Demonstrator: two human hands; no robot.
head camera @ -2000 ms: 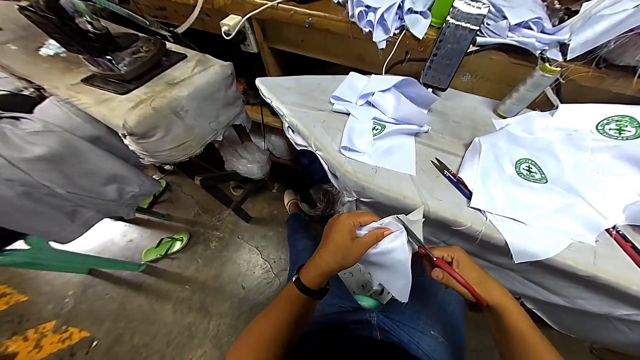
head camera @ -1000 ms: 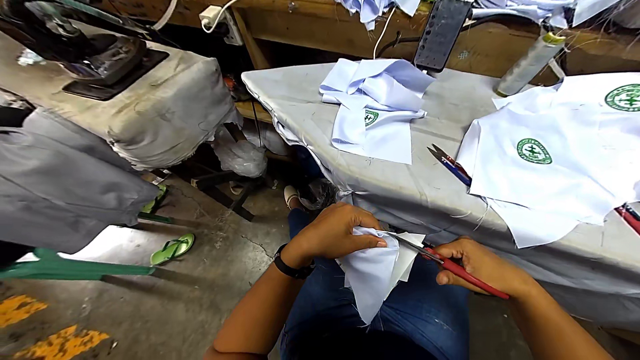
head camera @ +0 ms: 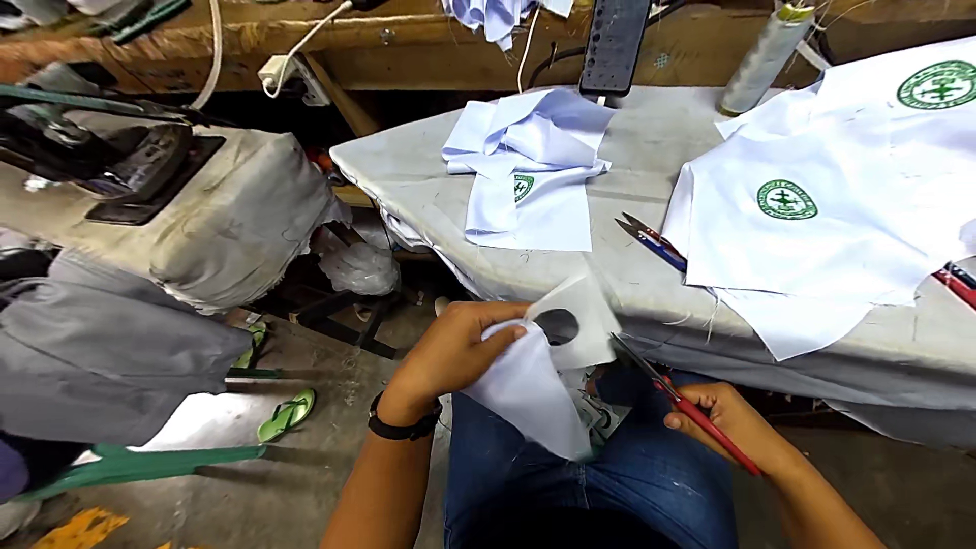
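Observation:
My left hand pinches a white fabric piece above my lap, together with a stiffer off-white sheet that has a round hole. My right hand holds red-handled scissors, their blade tips at the right edge of that sheet. On the cloth-covered table ahead lie folded white fabric pieces, one bearing a green emblem. Larger white pieces with green emblems are spread at the right. Thread snips lie partly beneath them.
A thread cone and a dark phone-like device stand at the table's back. At the left, an iron rests on a padded board. A white power socket hangs behind. A green slipper lies on the floor.
The off-white sheet with the round hole now shows beside the white fabric, spread out to its right. The scissors have moved from across the material to its right edge.

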